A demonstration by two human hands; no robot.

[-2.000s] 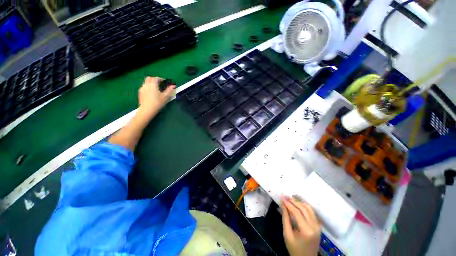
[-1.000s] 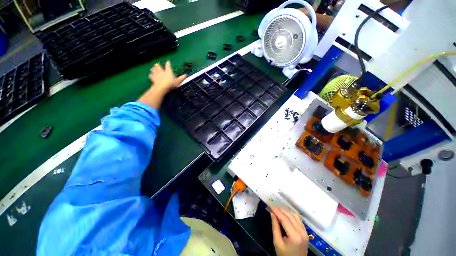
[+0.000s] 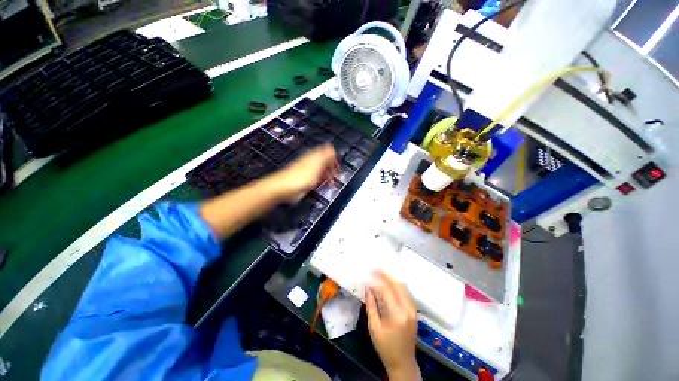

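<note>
My left hand point(image 3: 314, 173) is over the black blister tray point(image 3: 294, 225), blurred, fingers pointing down towards the pockets; I cannot tell whether it holds a part. My right hand point(image 3: 391, 316) rests at the front edge of the white worktable point(image 3: 335, 249), thumb and fingers apart, with nothing visible in it. Orange-brown fixture nests point(image 3: 458, 232) with black parts sit on the grey base plate point(image 3: 424, 242). The gold and white press head point(image 3: 447, 165) stands over the rear nests. A white slab point(image 3: 428, 286) lies in front of the plate.
Black parts point(image 3: 257, 106) lie in a row on the green belt point(image 3: 160, 152). Stacked trays point(image 3: 104, 89) are at upper left. A white fan point(image 3: 368, 74) stands behind the tray. Tiny black components point(image 3: 389, 177) lie beside the plate. An orange plug point(image 3: 327, 289) and control buttons point(image 3: 454, 353) are at the table's front.
My left hand has moved from the belt to over the tray. My right hand stays at the table's front edge. The view has shifted right, showing more of the press.
</note>
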